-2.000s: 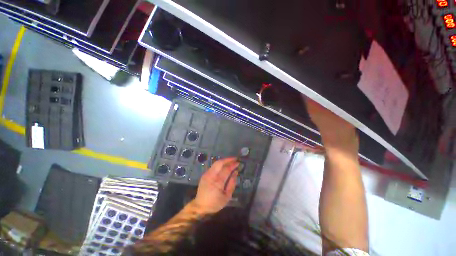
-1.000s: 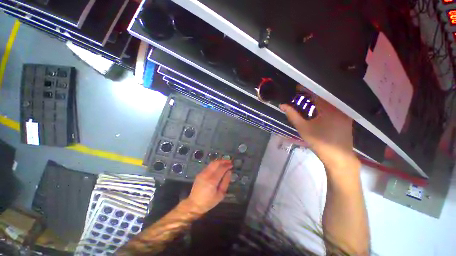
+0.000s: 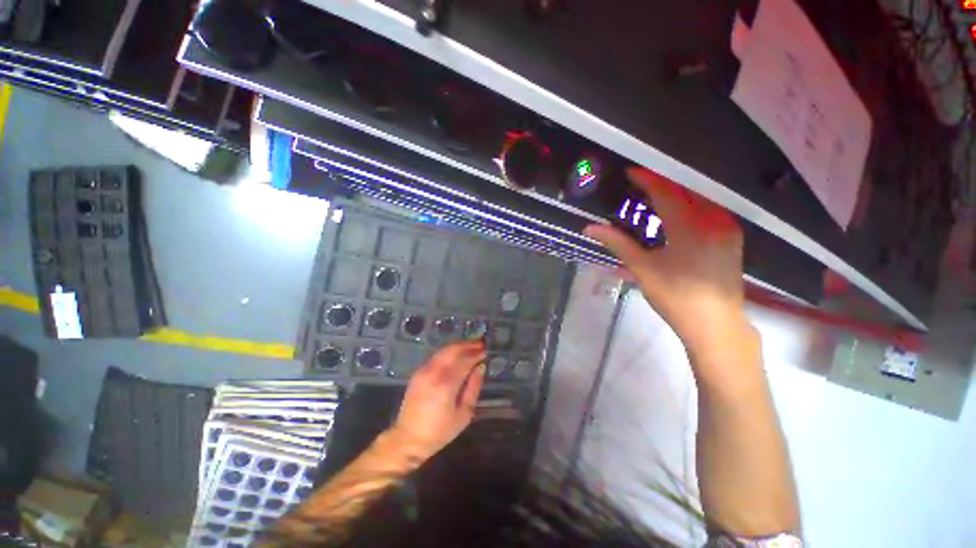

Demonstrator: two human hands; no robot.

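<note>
My right hand is at the rack shelf, thumb and fingers around a dark watch body with white lit marks. Left of it on the shelf lie a dark disc with a green and red lit mark and another with an orange-lit rim. My left hand is over the grey compartment tray, fingertips bent down at its pockets beside a round unit; whether it grips anything is unclear. Several round dark units sit in pockets at the tray's left and front.
A pinkish-white sheet lies on the upper shelf, whose white edge runs above my right hand. Pale trays with round dark holes are stacked lower left. A black tray with a white tag and a cardboard box are further left.
My right hand has come out from behind the upper shelf edge, now with a lit watch body. A green and red lit disc now shows beside it. My left hand stays over the tray. The view has shifted.
</note>
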